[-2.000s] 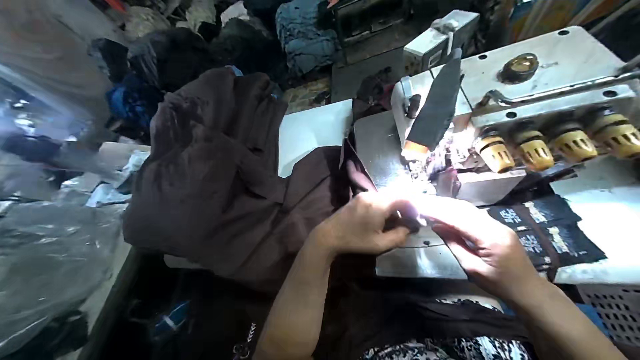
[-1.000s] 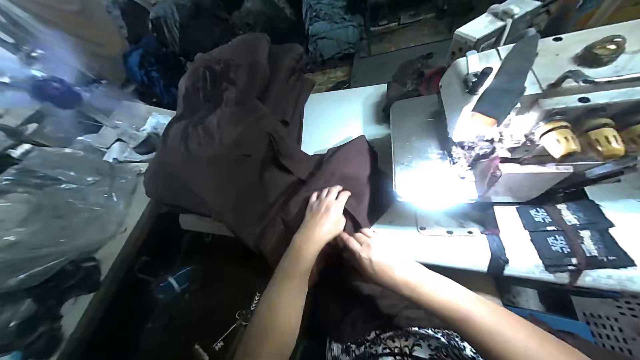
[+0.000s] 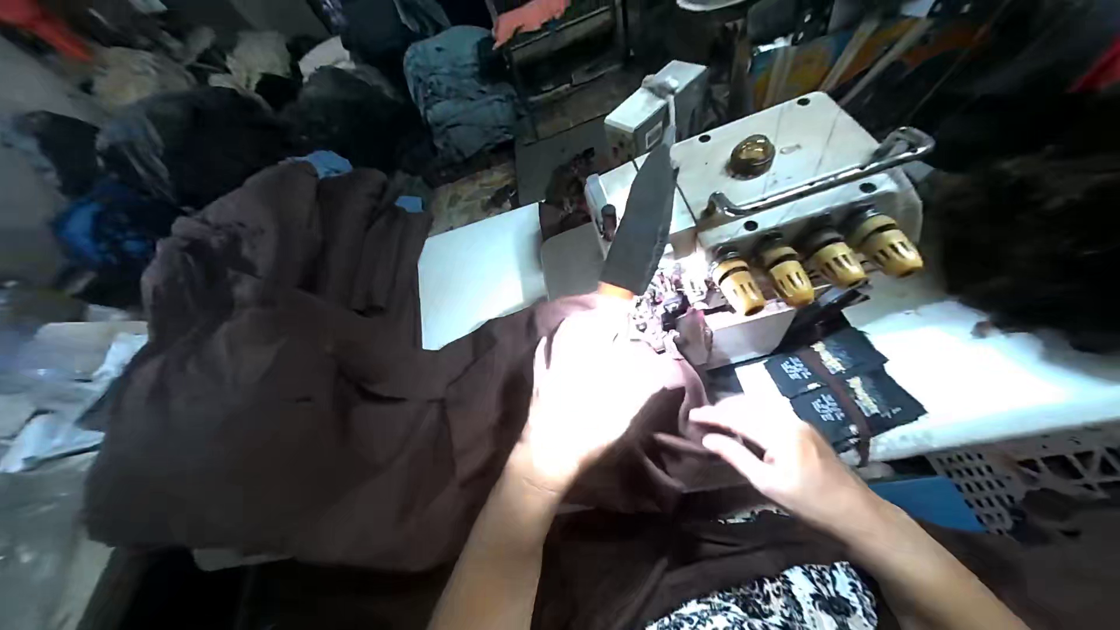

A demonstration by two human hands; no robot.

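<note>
Dark brown fabric (image 3: 350,394) spreads over the left of the worktable and runs up to an overlock sewing machine (image 3: 796,166). Flat on the cloth, close by the lit needle area (image 3: 665,306), lies my left hand (image 3: 586,385); glare hides some of its fingers. My right hand (image 3: 770,446) has its fingers at the fabric edge to the right, the thumb side toward the cloth; whether it pinches the cloth cannot be told. A dark blade-shaped plate (image 3: 643,223) stands in front of the machine head.
Bundled black labels (image 3: 831,385) bearing writing lie on the white table right of the machine. Yellow tension knobs (image 3: 836,258) line the machine's front. Piled cloth (image 3: 459,87) fills the back left. A plastic basket (image 3: 1032,472) is at the lower right.
One second ago both hands were together on the fabric, left of the machine. Now the fabric and my left hand are up by the needle area, and my right hand is apart from the left.
</note>
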